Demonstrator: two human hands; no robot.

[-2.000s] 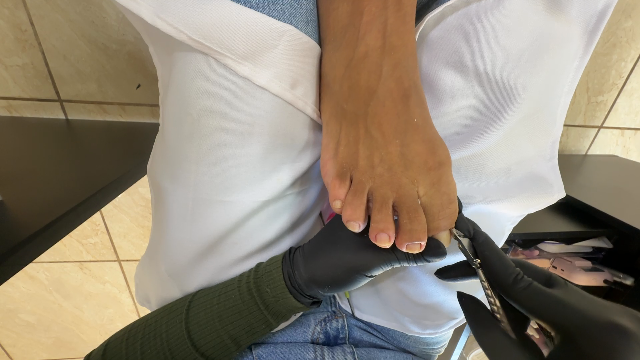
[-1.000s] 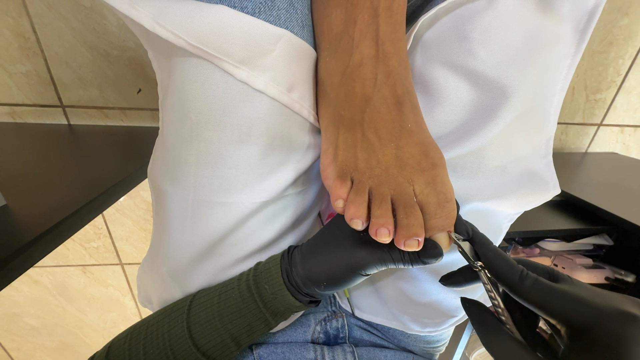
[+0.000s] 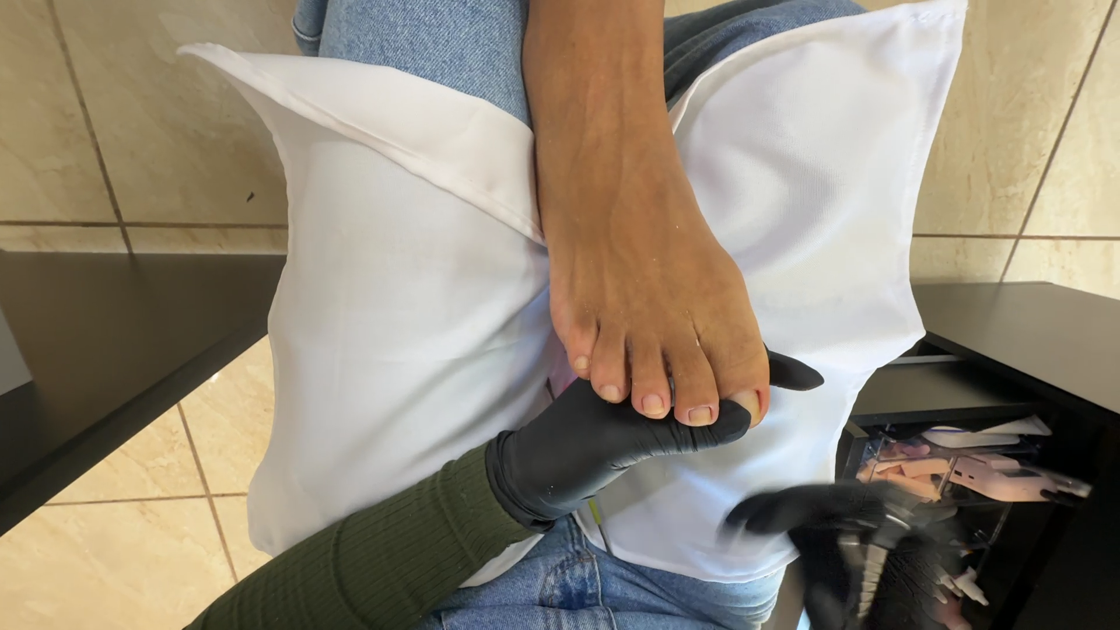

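Observation:
Another person's bare foot [image 3: 634,254] rests toes down over a white cloth [image 3: 402,289] on my lap. My left hand [image 3: 604,446], in a black glove, holds the toes from beneath, its thumb along the tips near the big toe and one fingertip showing past the big toe's far side. Lower right, my right hand [image 3: 840,534], also black-gloved, is blurred and apart from the foot. In it is a metal tool [image 3: 871,569] with a ridged handle, seemingly nippers; whether its jaws are apart cannot be told.
A dark tabletop [image 3: 114,324] lies at left. At right stands a black cabinet [image 3: 1024,332] with an open compartment holding a pink device [image 3: 1002,477] and other small items. Beige floor tiles [image 3: 166,114] show around the cloth. Denim-clad legs are at the top and bottom.
My right hand has moved away from the big toe, down and to the right, with the metal tool in it. My left hand still holds the toes.

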